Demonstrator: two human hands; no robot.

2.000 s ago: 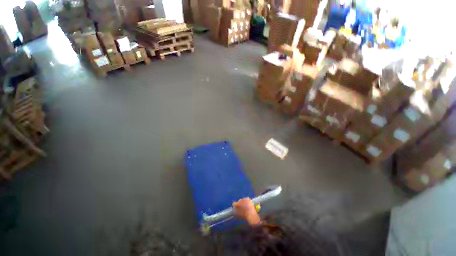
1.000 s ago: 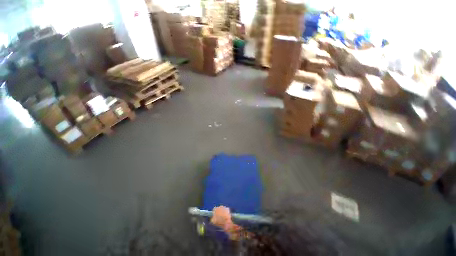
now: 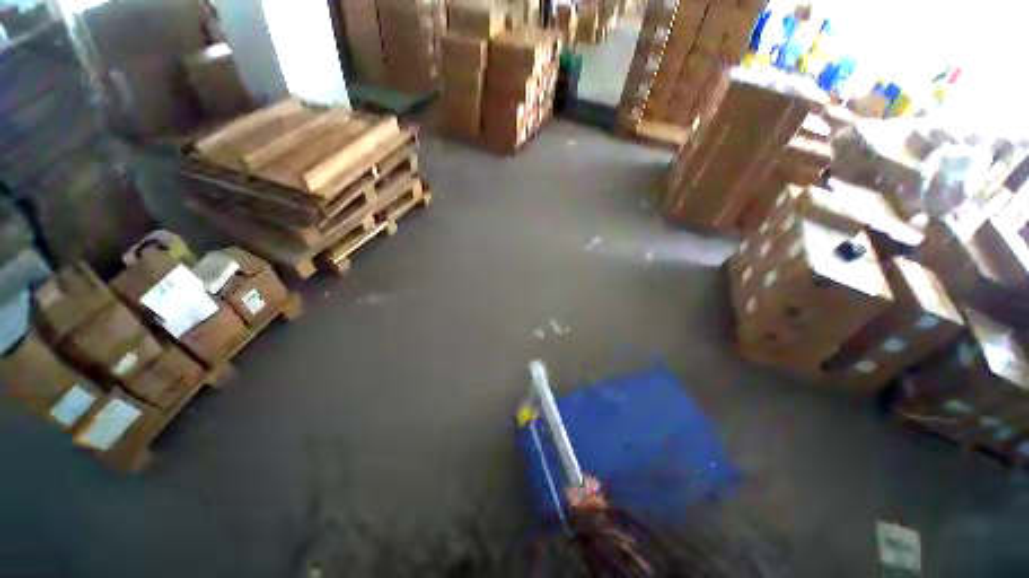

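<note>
A platform trolley with a flat blue deck (image 3: 643, 435) stands on the grey floor, low and right of centre. Its pale tubular push handle (image 3: 555, 423) lies across the deck's left side, with a yellow bracket near its far end. My right hand (image 3: 585, 495) is closed round the near part of the handle; it is small and blurred, and the forearm runs down to the bottom edge. My left hand is not in view. The deck carries no load that I can see.
Stacked wooden pallets (image 3: 305, 169) stand at the upper left, with palletized cartons (image 3: 169, 327) nearer at left. Carton stacks (image 3: 807, 299) line the right side. More cartons (image 3: 502, 85) stand at the back near a white pillar (image 3: 288, 51). A white sheet (image 3: 899, 546) lies on the floor.
The trolley has turned, its handle swinging from across the near end to the deck's left side. My right hand stays on the handle. The left pallets and right cartons appear closer.
</note>
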